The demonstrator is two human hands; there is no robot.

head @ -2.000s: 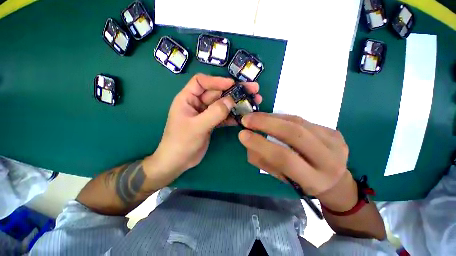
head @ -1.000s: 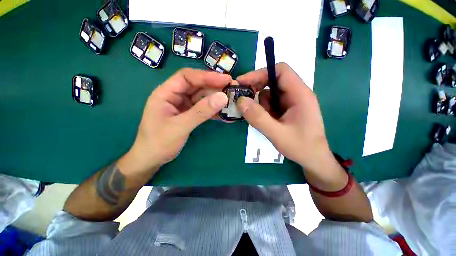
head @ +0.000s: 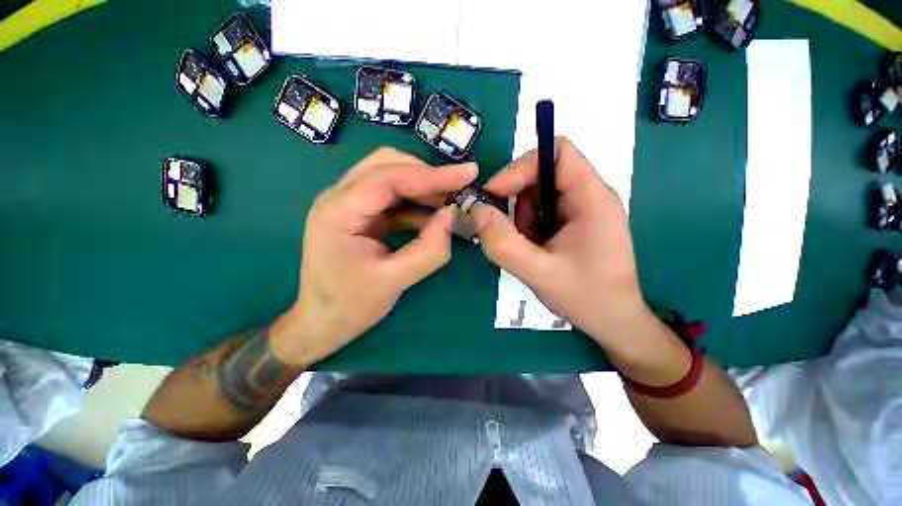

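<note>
A black rounded watch housing [head: 465,229] is held over the green mat, its open side with silver and dark parts partly covered by fingers. My left hand [head: 371,242] has its thumb and index finger at the housing's left side. My right hand [head: 569,242] grips it from the right, thumb over the open side. Black tweezers [head: 546,158] stand up out of my right hand, tucked between the fingers. A white liner sheet [head: 512,308] with small grey marks lies partly under my right hand.
Several waiting housings [head: 385,95] lie at upper left, and more [head: 681,89] at upper right. White sheets [head: 396,30] lie across the top; a plain white strip [head: 773,178] lies right. More units [head: 885,208] and a person's sleeve [head: 841,366] are at the right edge.
Since two seconds ago, my right hand has turned so the tweezers point up and its thumb lies on the housing. Since one second ago, my left thumb has moved back to the housing's edge.
</note>
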